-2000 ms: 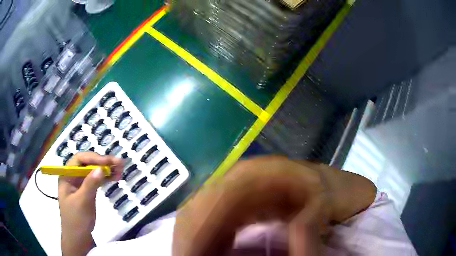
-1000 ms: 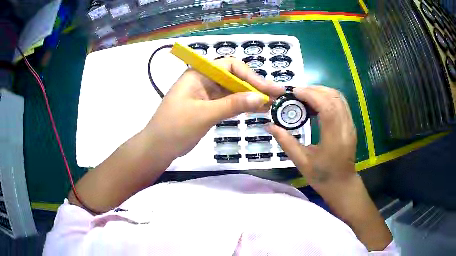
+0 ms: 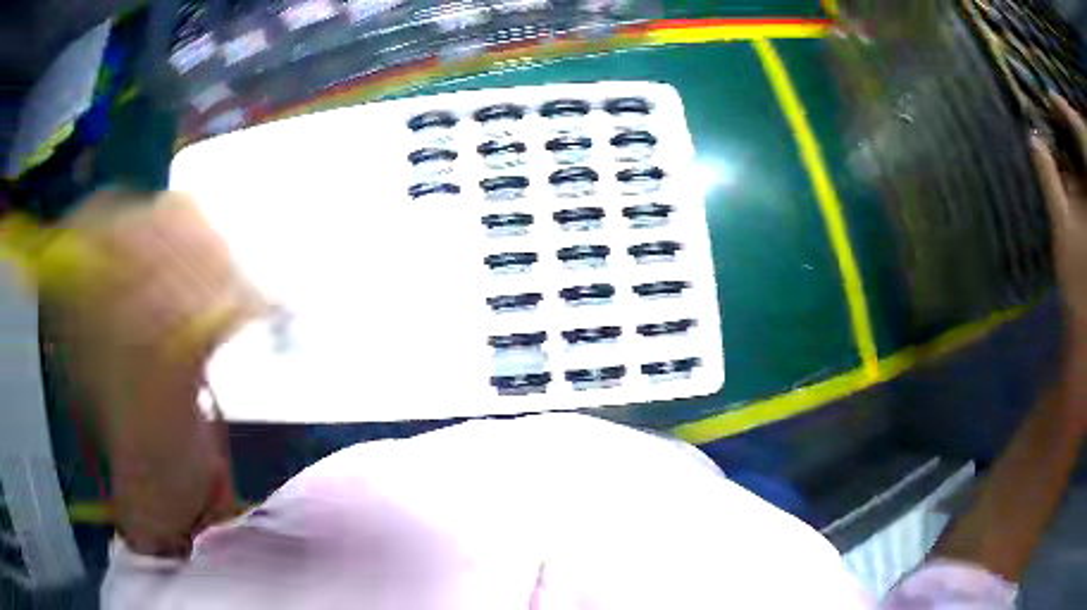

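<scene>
The white tray (image 3: 346, 369) lies in front of me with round black parts (image 3: 584, 254) standing on edge in rows on its right side; its left side is bare. My left hand (image 3: 161, 280) is blurred over the tray's left edge, with the yellow probe (image 3: 42, 256) in it, pointing left. My right hand (image 3: 1064, 179) is at the far right edge, partly cut off, beside the brown layer of round black parts (image 3: 1031, 60) on top of the clear stack. Whether its fingers hold a part cannot be told.
The tall stack of clear plastic trays (image 3: 942, 179) stands right of the white tray. Clear compartment boxes with white labels (image 3: 310, 14) line the back. Yellow tape (image 3: 822, 203) crosses the green mat (image 3: 775, 286). Papers (image 3: 66, 89) lie back left.
The hands have parted: my left hand moved left with the probe, my right hand far right to the stack. The round part held between them is no longer seen there.
</scene>
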